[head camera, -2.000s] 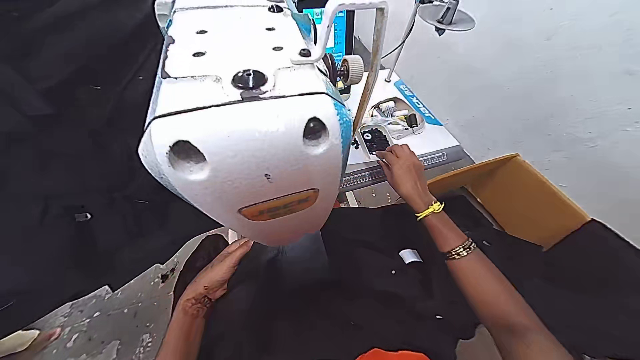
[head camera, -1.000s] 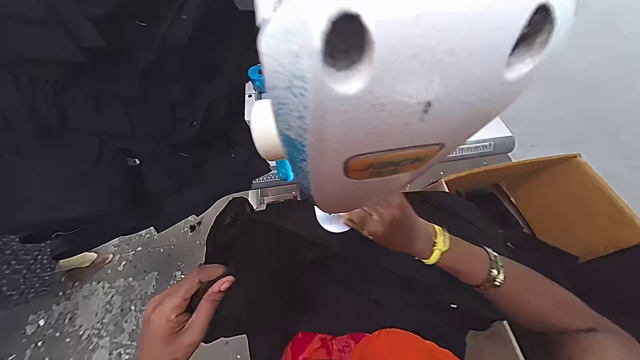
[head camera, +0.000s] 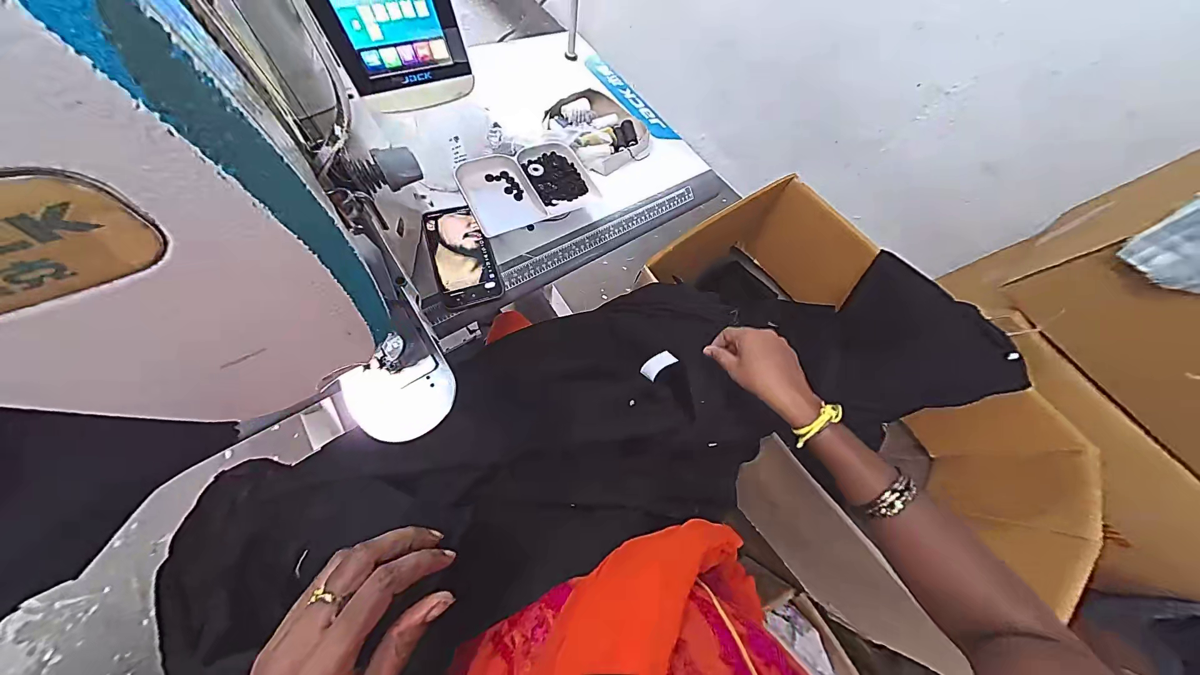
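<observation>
A black garment (head camera: 525,431) lies across my lap and over the edge of a cardboard box. My left hand (head camera: 366,600) rests on its near left part, fingers spread, holding nothing. My right hand (head camera: 764,370) is over the garment, right of a small white label (head camera: 659,365); its fingertips are bunched, and whether something small is between them cannot be told. The head of a Jack sewing machine (head camera: 187,281) fills the left side, with a bright white round part (head camera: 398,398) at its lower end beside the cloth.
On the machine table, a two-part white tray (head camera: 497,211) holds black buttons (head camera: 555,178). Beside it are a phone (head camera: 462,258), a printed ruler (head camera: 600,239), a container of thread spools (head camera: 600,131) and a control screen (head camera: 398,42). An open cardboard box (head camera: 1003,487) stands at right.
My right hand was at the button tray, then beneath the machine head; now it is over the garment to the right. My left hand has moved away from the machine. The view has shifted right.
</observation>
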